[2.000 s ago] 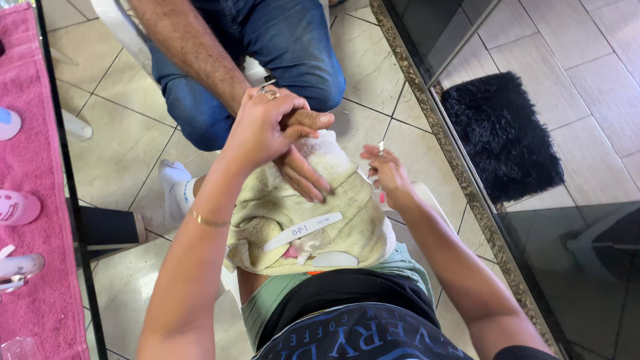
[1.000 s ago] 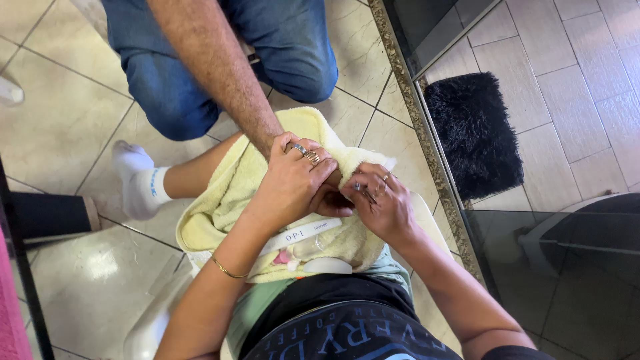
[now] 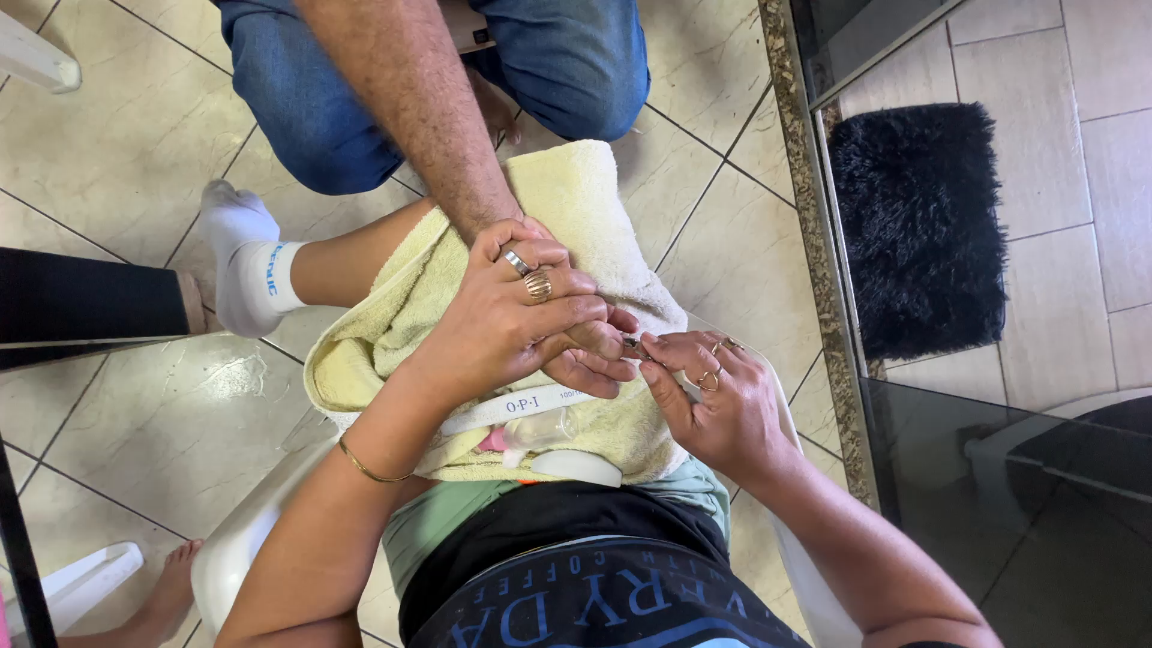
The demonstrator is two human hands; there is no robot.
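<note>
My left hand (image 3: pixel 522 315), with rings on two fingers, is closed around the other person's hand (image 3: pixel 589 360) above my lap. Between the thumb and fingers of my right hand (image 3: pixel 720 387) is a small metal tool (image 3: pixel 635 346), its tip at one of that person's fingertips; its exact kind is mostly hidden. A pale yellow towel (image 3: pixel 576 193) covers my lap beneath the hands. On it lie a white OPI nail file (image 3: pixel 504 409), a clear bottle with a pink end (image 3: pixel 540 429) and a white curved object (image 3: pixel 577 467).
The other person's jeans-clad knees (image 3: pixel 567 63) are in front of me. A black shaggy mat (image 3: pixel 918 229) lies at right behind a glass panel with a granite edge (image 3: pixel 814 261). At left are a dark furniture leg (image 3: pixel 90 297), a white plastic leg (image 3: pixel 36 54) and a bare foot (image 3: pixel 175 576).
My right hand, apart from the other person's hand two seconds ago, was at the towel's raised corner one second ago and is now at the fingertips with the tool. The towel corner now lies flat.
</note>
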